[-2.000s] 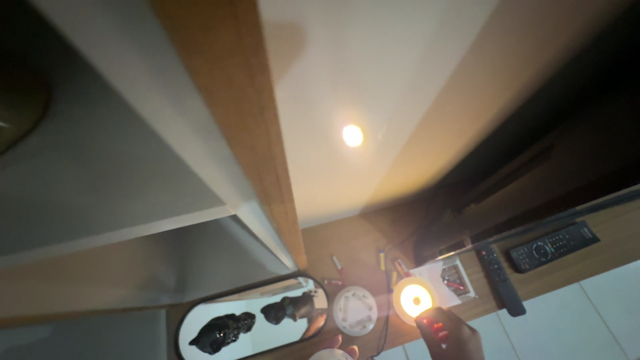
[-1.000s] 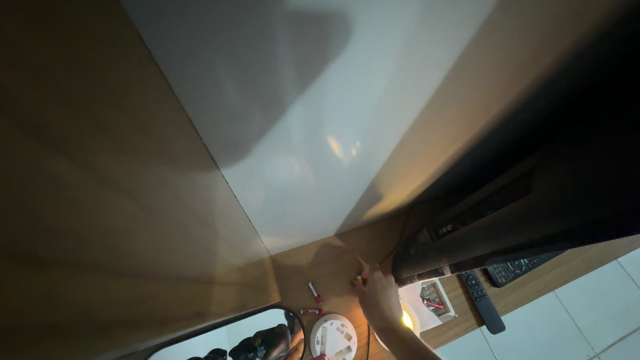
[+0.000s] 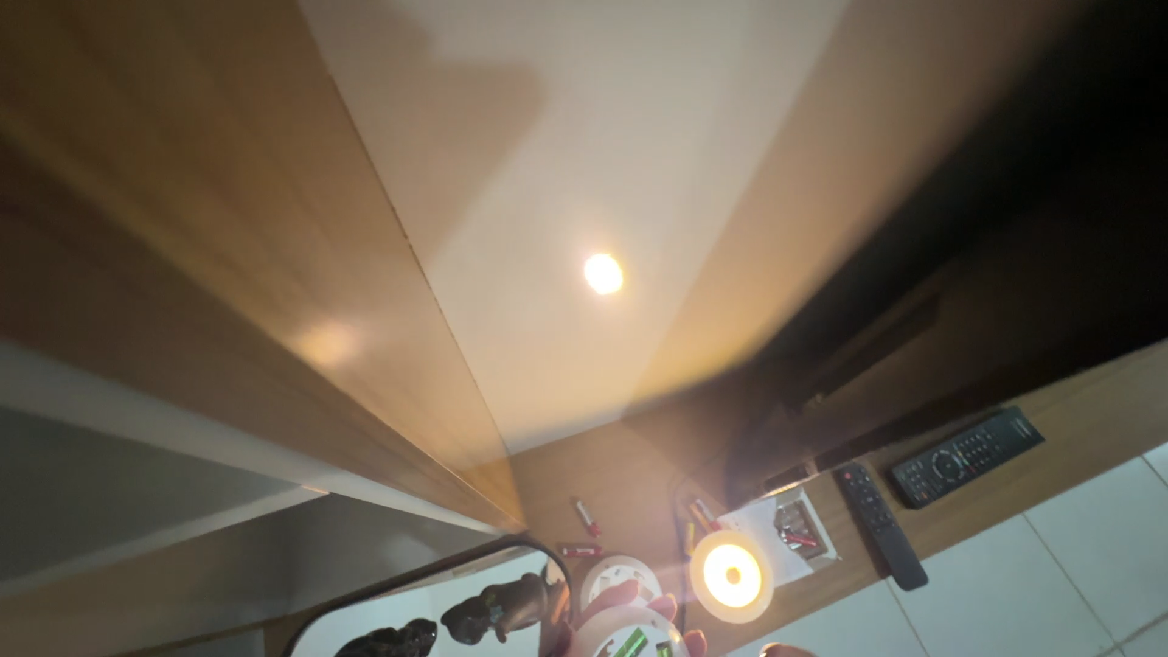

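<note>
My left hand (image 3: pixel 613 602) is at the bottom edge, its fingers around a round white puck light (image 3: pixel 630 634) whose back shows green batteries. Behind it another round white puck light (image 3: pixel 620 577) lies on the wooden shelf, its underside up. To the right a lit puck light (image 3: pixel 732 575) glows warm. Only a fingertip of my right hand (image 3: pixel 787 650) shows at the bottom edge, below the lit light. Two small red and white batteries (image 3: pixel 586 516) lie on the shelf.
Two black remote controls (image 3: pixel 967 458) lie at the right, beside a small open box (image 3: pixel 807 529) and white paper. A dark television (image 3: pixel 985 274) overhangs the shelf. An oval mirror (image 3: pixel 401 584) with dark figurines stands at the lower left.
My right hand has left the shelf area by the cable and moved down to the bottom edge. A puck light with green batteries is now visible in my left hand.
</note>
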